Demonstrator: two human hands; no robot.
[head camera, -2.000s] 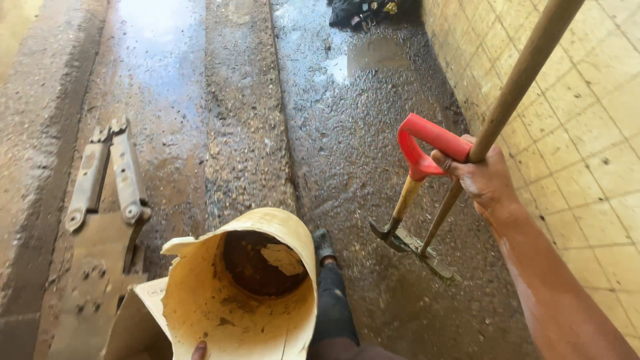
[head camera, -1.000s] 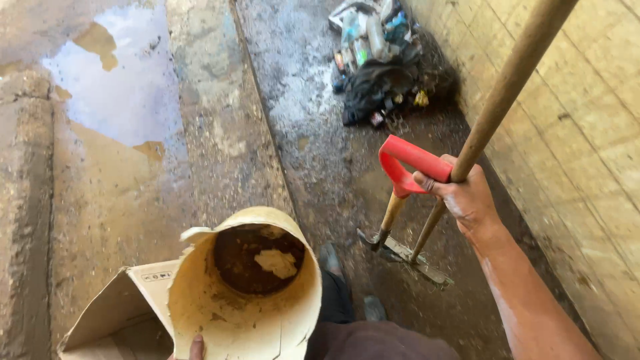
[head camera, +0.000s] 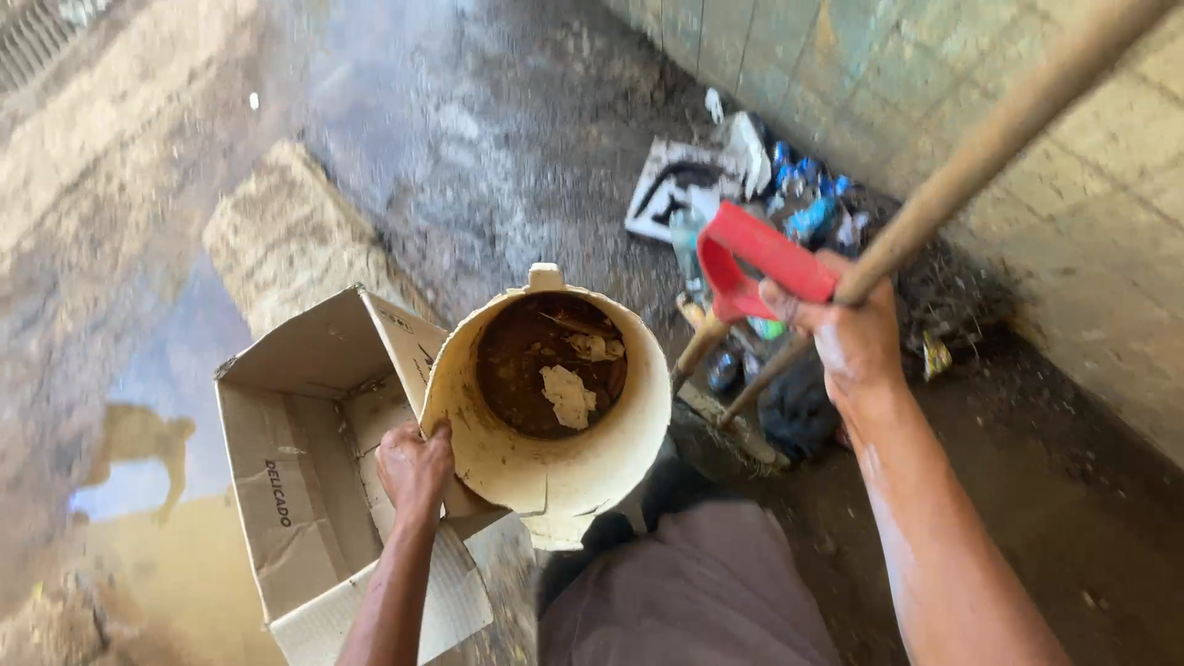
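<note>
My left hand (head camera: 415, 465) grips the rim of a broken cream plastic bucket (head camera: 638, 407) together with the wall of an open cardboard box (head camera: 296, 481) beside it. Scraps and brownish matter lie at the bucket's bottom. My right hand (head camera: 856, 328) is closed around two tools at once: the red D-handle (head camera: 772, 254) of a wooden-shafted tool, and a long wooden pole (head camera: 999, 139) that slants up to the right. Low between the bucket and the trash, a dirty metal tool head (head camera: 735, 430) shows at the lower end of the pole. The D-handled tool's head is hidden behind the bucket.
Beyond the tools, a heap of trash (head camera: 814, 217) with bottles, bags and a white panel (head camera: 680, 190) lies against the tiled wall (head camera: 1045, 185). A dirt-covered slab (head camera: 287, 231) and a puddle (head camera: 157, 462) are on the left of the wet floor.
The view has swung toward the trash heap, which now appears nearer. My left hand and forearm have come into fuller view at the bucket's rim. My right hand still holds both tools.
</note>
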